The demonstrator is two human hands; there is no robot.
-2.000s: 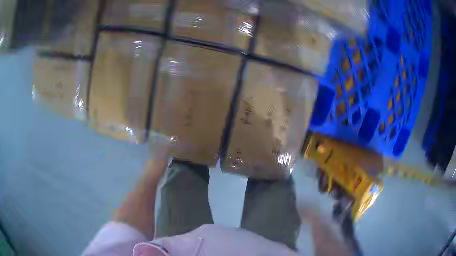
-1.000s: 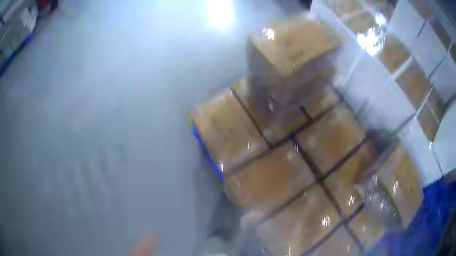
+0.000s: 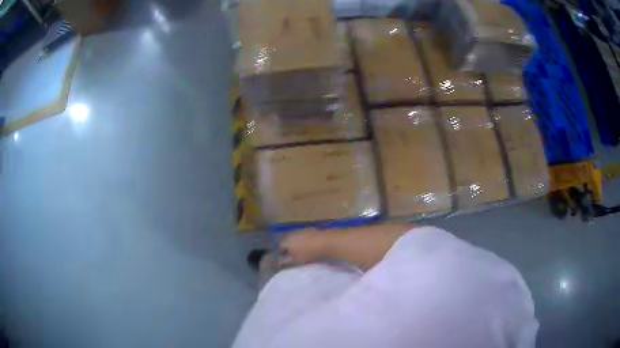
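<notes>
Film-wrapped tan stacks (image 3: 316,183) stand side by side in front of me on a blue pallet. Dark gaps run between them. A taller wrapped stack (image 3: 292,37) rises at the back left. A smaller wrapped block (image 3: 500,30) lies on top at the back right. My right hand (image 3: 299,246) is blurred, just below the front left stack, with its bare forearm reaching in from the right. Its fingers are unclear, and no held thing shows. My left hand is not in view.
A blue lattice pallet (image 3: 557,88) stands at the right. A yellow pallet jack part (image 3: 574,178) with dark wheels is beside it. Yellow-black floor tape (image 3: 239,170) runs along the stacks' left side. A yellow-edged pale surface (image 3: 41,81) is at the far left.
The view has swung, so the stacks now stand squarely ahead and the blue pallet and jack show at the right. My right forearm has come across the front.
</notes>
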